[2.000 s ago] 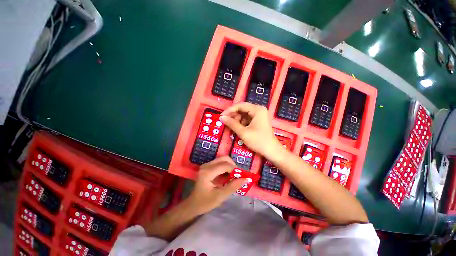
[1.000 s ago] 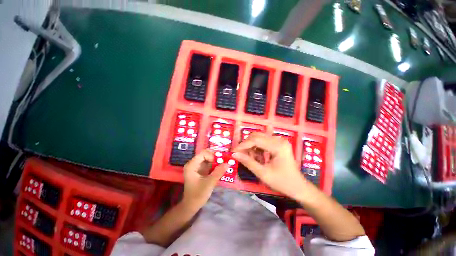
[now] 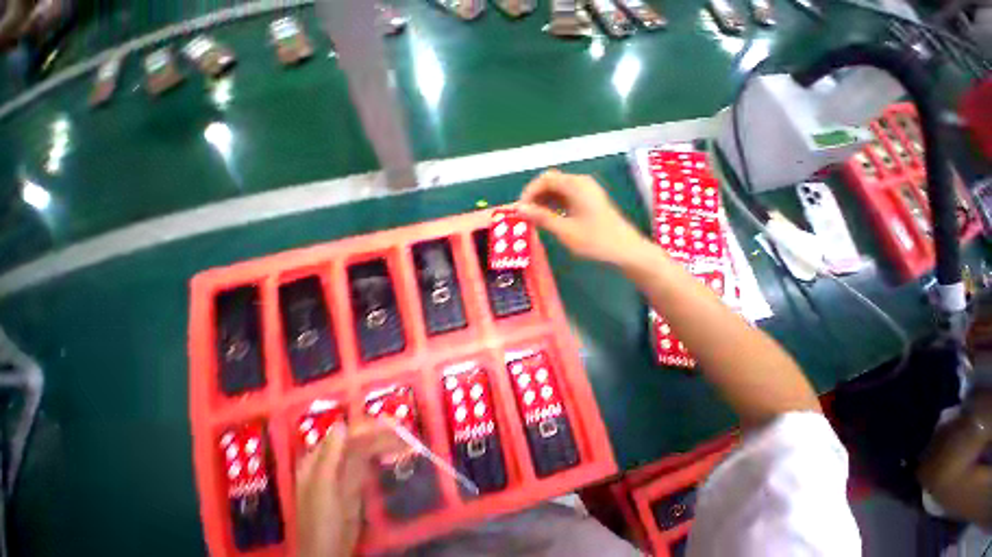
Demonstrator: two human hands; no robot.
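Observation:
An orange-red foam tray holds black keypad phones in two rows. The front-row phones, such as the right one, have red printed films on their screens; several back-row screens are dark. My right hand pinches the top edge of a red screen film, which lies over the screen of the back-right phone. My left hand, blurred, is above the front row, its fingers closed on a thin clear film sheet seen nearly edge-on.
A stack of red-and-white film sheets lies right of the tray. Beyond it are a grey-white machine with a black hose, a white smartphone and another red tray. A pale rail and post stand behind. A person's hand shows at far right.
The view has swung right. My right hand has gone from the front row to the back-right phone, which now has a red film at its screen. The sheet by my left hand now looks clear.

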